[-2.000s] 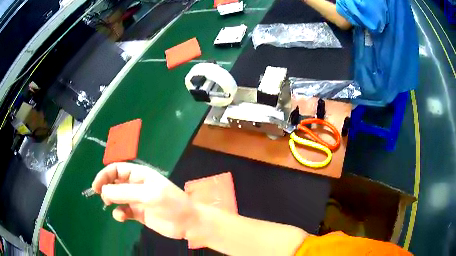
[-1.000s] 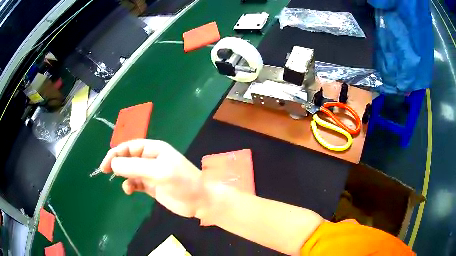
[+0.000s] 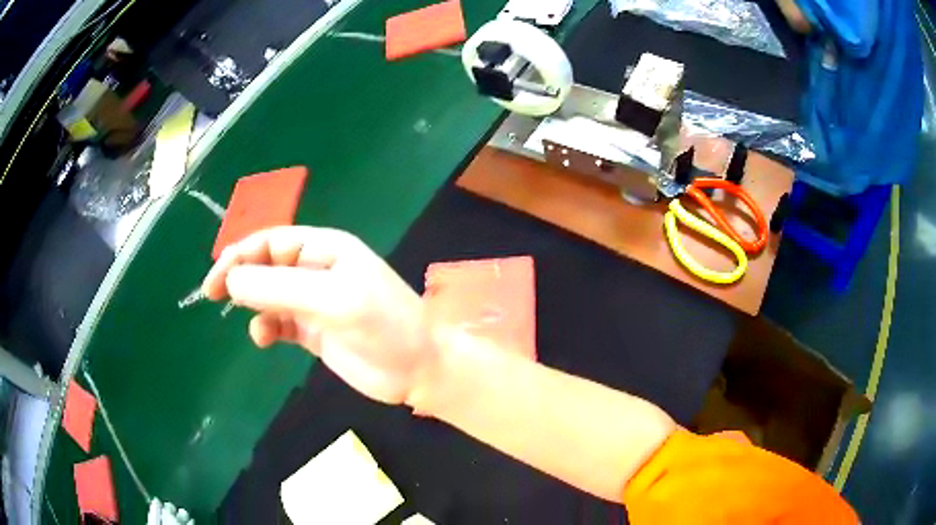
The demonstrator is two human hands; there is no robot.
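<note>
My right hand (image 3: 318, 297) is bare, in an orange sleeve, over the edge of the green belt. Its fingers are bent around a small clear or silvery piece (image 3: 192, 297) that sticks out at the fingertips; I cannot tell what it is. Of my left hand only white gloved fingertips (image 3: 167, 513) show at the bottom edge, so its hold is hidden. A pale yellow label sheet (image 3: 342, 486) lies on the black mat (image 3: 616, 297). A red foam pad (image 3: 493, 297) lies on the mat, partly behind my right forearm.
Red pads (image 3: 262, 208) lie on the green belt (image 3: 359, 133). A brown board (image 3: 575, 200) holds a metal fixture (image 3: 590, 149), a tape roll (image 3: 549, 72) and scissors with yellow and orange handles (image 3: 708, 246). A person in blue (image 3: 862, 103) is at the upper right. An open carton (image 3: 780, 395) is at the lower right.
The view has shifted, so the fixture sits higher and further right. The label sheet and white gloved fingertips have come into view at the bottom. My right hand still holds the small piece.
</note>
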